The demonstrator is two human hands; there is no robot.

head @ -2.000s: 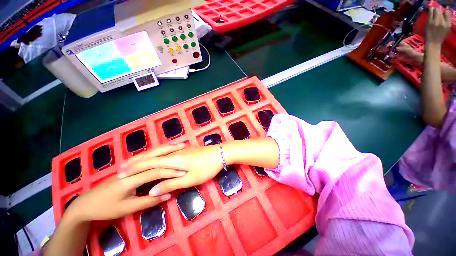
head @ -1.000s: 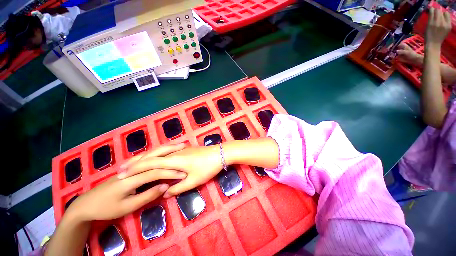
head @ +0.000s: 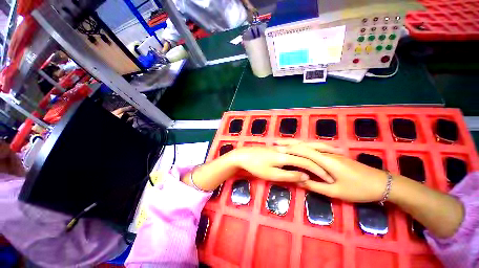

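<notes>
A red foam tray (head: 273, 238) holds rows of dark smartwatches without straps, such as one in the back row (head: 326, 128); several front pockets hold none. My left hand (head: 256, 162) lies palm down across the tray's middle. My right hand (head: 353, 179) rests over its fingers, a thin bracelet at the wrist. Both hands are flat, with fingers extended, and hold nothing visible. They hide some pockets.
A beige tester (head: 311, 49), a small white display (head: 314, 76) and a pale pen holder (head: 257, 55) stand beyond the tray. A black monitor (head: 94, 162), cables and papers (head: 184, 154) are at left. Another red tray (head: 446, 20) lies at back right.
The view has swung left, so the tray and tester sit farther right and the monitor shows. The neighbour's fixture has left the picture. My hands still rest overlapped on the tray.
</notes>
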